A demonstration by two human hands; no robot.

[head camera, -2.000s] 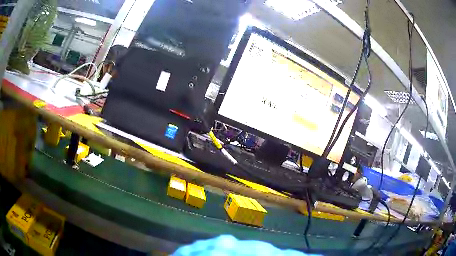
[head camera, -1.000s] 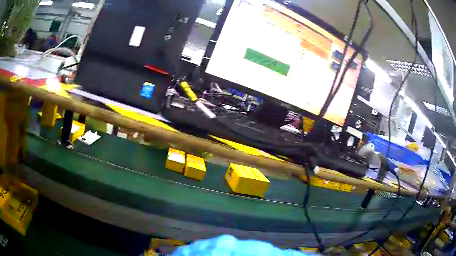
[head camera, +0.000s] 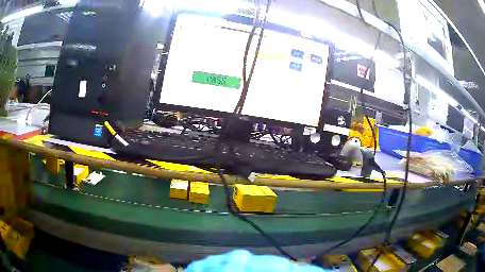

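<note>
No hand of mine is in view. Nearest in front, yellow retail boxes (head camera: 255, 198) stand on the green conveyor belt (head camera: 314, 204) under the shelf, with two smaller ones (head camera: 199, 192) to their left. Above, the monitor (head camera: 282, 79) shows a white page with a green result bar reading PASS. The black keyboard (head camera: 276, 160) lies along the shelf. A barcode scanner (head camera: 353, 151) with a grey-white head stands to its right. A light-blue rounded shape (head camera: 244, 262), blurred, is at the bottom middle edge.
A black computer tower (head camera: 98, 79) stands left of the monitor. Black cables (head camera: 408, 106) hang across the view. A blue bin (head camera: 409, 142) and clear bags (head camera: 438, 164) are on the right shelf. More yellow boxes (head camera: 380, 259) lie at the lower right and lower left.
The view has levelled and swung right. The monitor went from no green bar two seconds ago to a green one. More of the right shelf and the lower-right boxes now show.
</note>
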